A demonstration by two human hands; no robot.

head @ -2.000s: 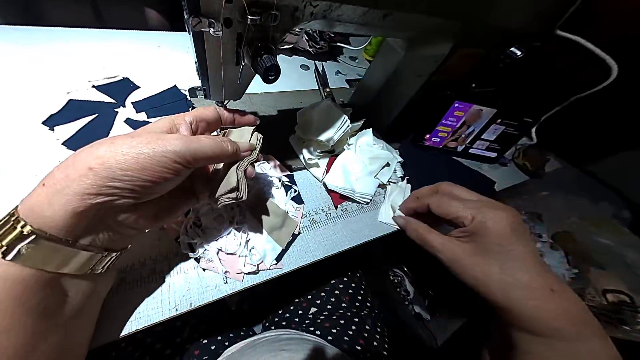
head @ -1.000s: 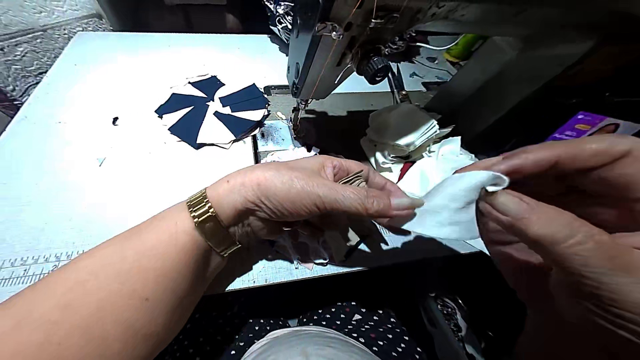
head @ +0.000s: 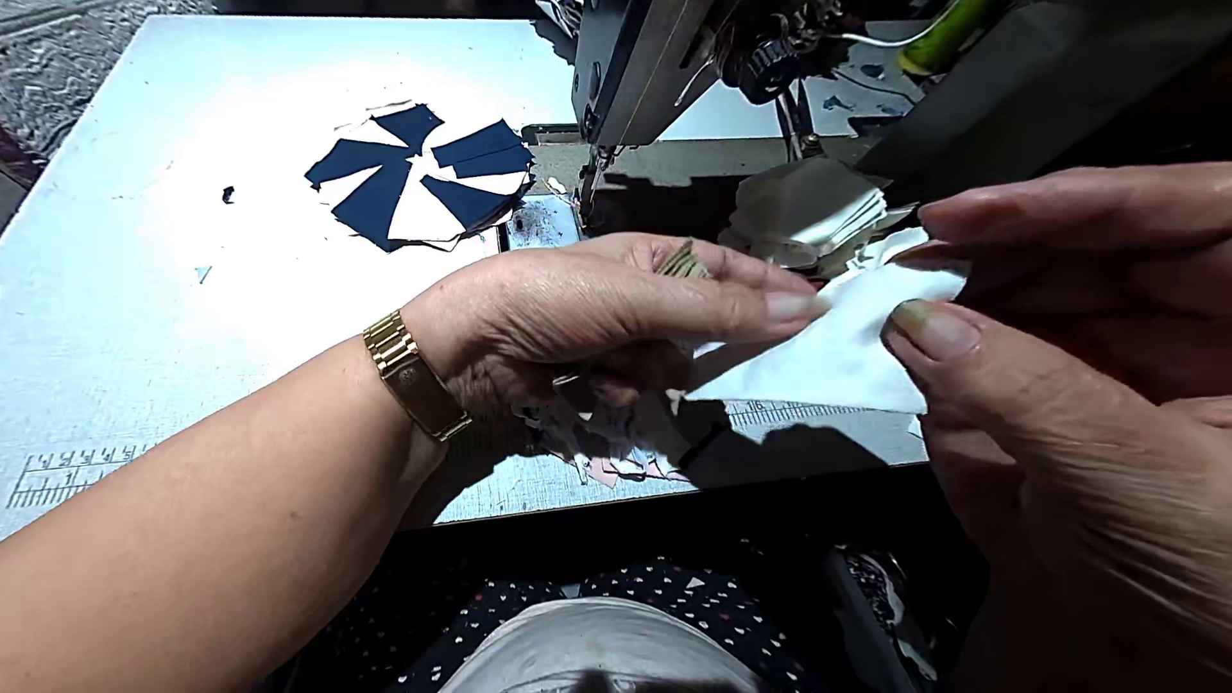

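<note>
Between my two hands is a small white fabric piece [head: 828,351], its pointed corner toward the lower left. My left hand [head: 606,308], with a gold watch band at the wrist, pinches its upper left side between thumb and finger. Folded khaki fabric [head: 683,262] also sits in that hand, mostly hidden by the fingers. My right hand [head: 1049,366] grips the white piece's right side with the thumb on top. Just behind them lies a stack of cream fabric pieces [head: 804,207]. Thread and fabric scraps [head: 616,438] lie under my left hand.
The sewing machine head [head: 640,72] stands behind my hands, its needle and presser foot [head: 589,188] above the plate. Navy and white fabric wedges [head: 375,192] form a round on the white table [head: 192,327]. A printed ruler scale [head: 72,472] runs near the front edge.
Two seconds ago my right hand was at a white piece by the table edge and my left held the khaki fabric. Now both hands hold a white piece together. The view has shifted left.
</note>
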